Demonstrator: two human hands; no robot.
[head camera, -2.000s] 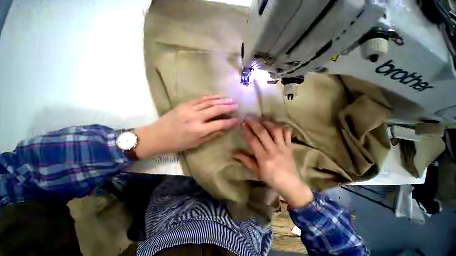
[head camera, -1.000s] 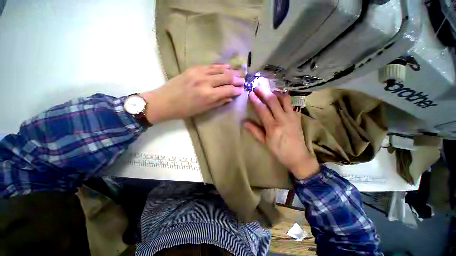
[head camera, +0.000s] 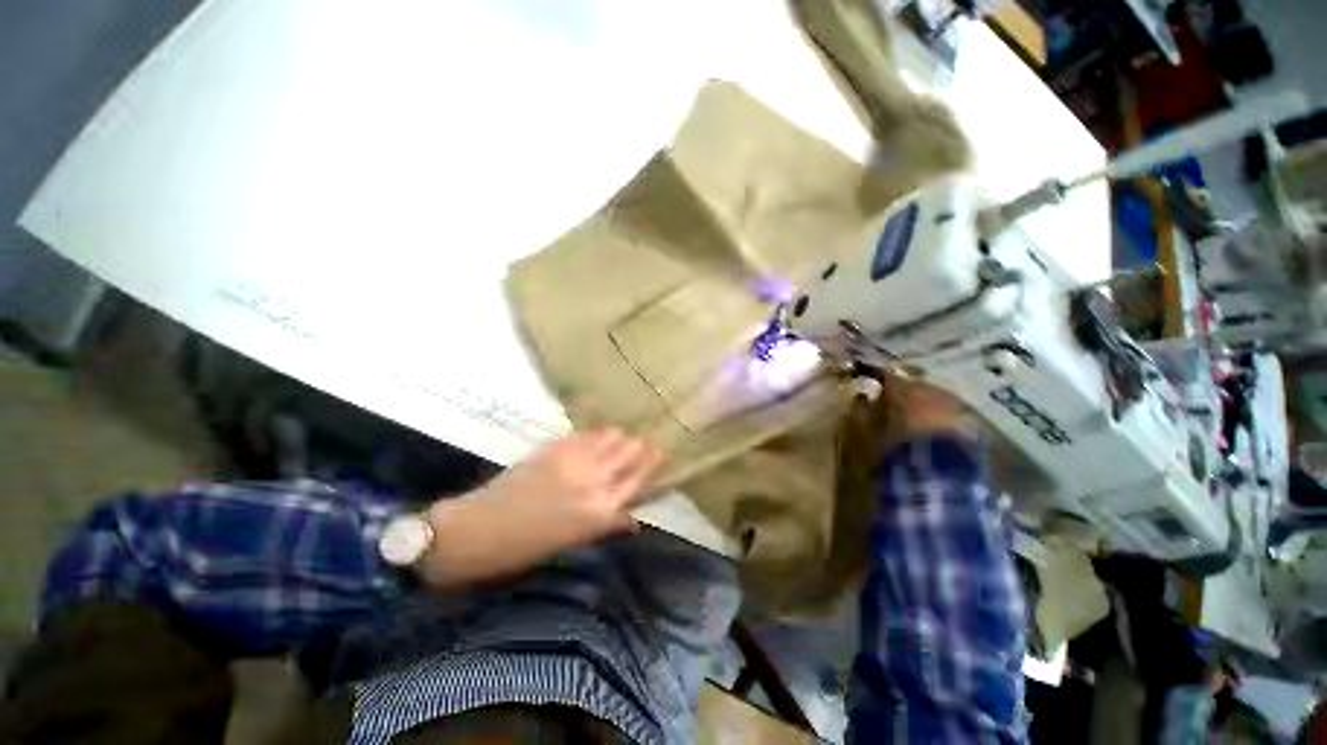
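The khaki garment panel (head camera: 582, 313) lies under the lit needle area (head camera: 774, 347) of the white sewing machine (head camera: 931, 277). A squarish patch outline shows on the panel. Folds of cloth hang over the table's front edge. My left hand (head camera: 590, 477), slightly blurred, grips the panel's near edge, left of and nearer to me than the needle, with the cloth drawn straight towards the needle. My right hand (head camera: 917, 408) is right of the needle beside the machine head. Its fingers are hidden by the machine and cloth, so its grip cannot be told.
The white table (head camera: 364, 175) reaches to the far left, with printed ruler marks along its front edge. More khaki cloth (head camera: 910, 131) lies behind the machine head. Khaki pieces (head camera: 1070, 590) are at lower right. Crowded workshop items stand at the right.
The view has turned and widened. My left hand has moved from beside the needle to the panel's near edge. My right hand has moved right, beside the machine head. The patch outline is uncovered.
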